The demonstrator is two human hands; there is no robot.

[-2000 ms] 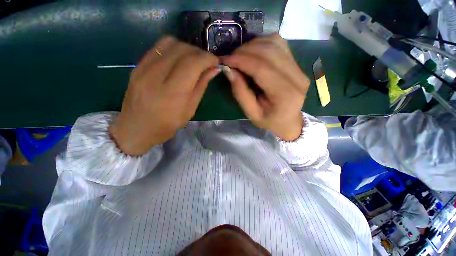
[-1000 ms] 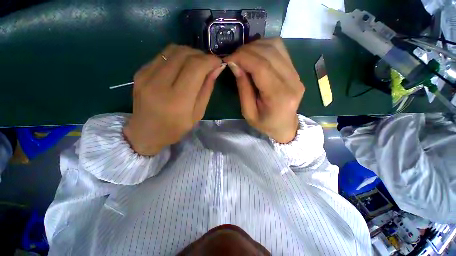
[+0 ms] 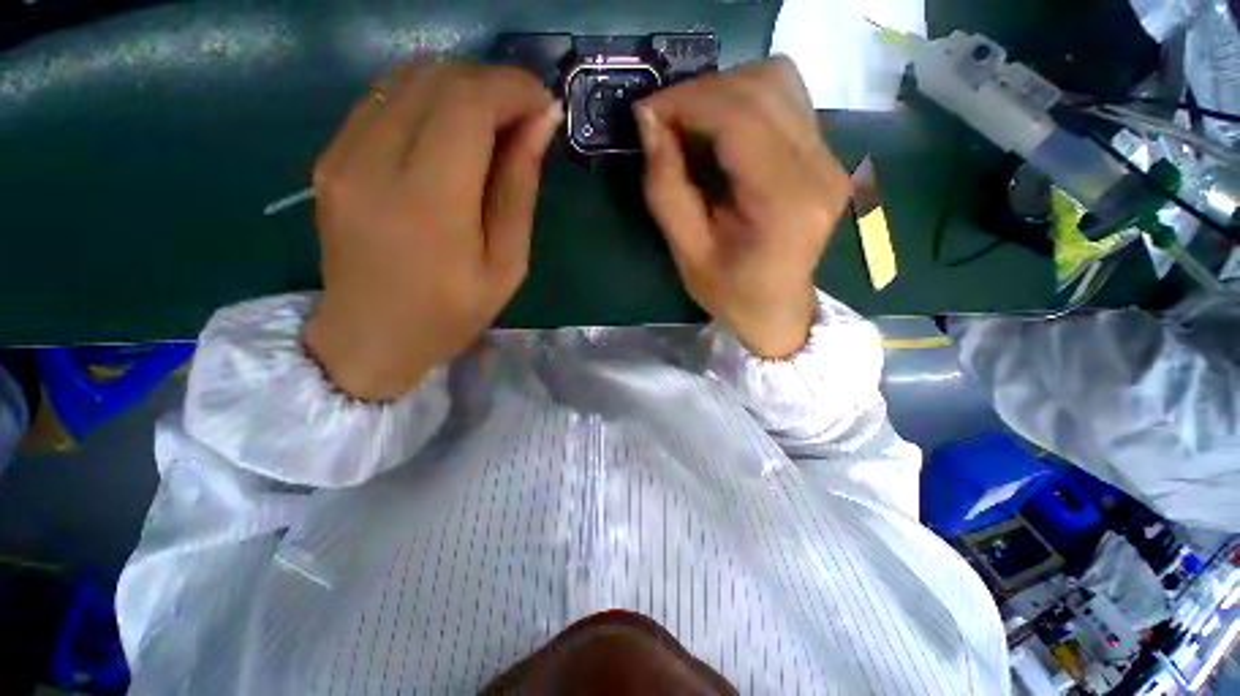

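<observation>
A black watch housing (image 3: 608,109) with a shiny rounded-square rim sits in the middle of the dark holding fixture (image 3: 684,55). My left hand (image 3: 422,218) is at the housing's left side, thumb and fingertips pinched together. A pale thin stick (image 3: 290,201) sticks out to the left from under or within it; I cannot tell if it is held. My right hand (image 3: 748,197) is at the housing's right edge, thumb and forefinger close together over the rim. I cannot tell whether something small is between the fingertips of either hand.
A small yellow-handled knife (image 3: 877,242) lies right of my right hand. A white wipe (image 3: 832,55) lies at the back right, with a glue syringe (image 3: 1000,102) beside it. A yellow-green packet (image 3: 1081,242) and cables are further right. Another person's sleeve (image 3: 1108,394) is at the right.
My hands were together in front of the housing. They have moved apart and forward to its two sides, uncovering more of it.
</observation>
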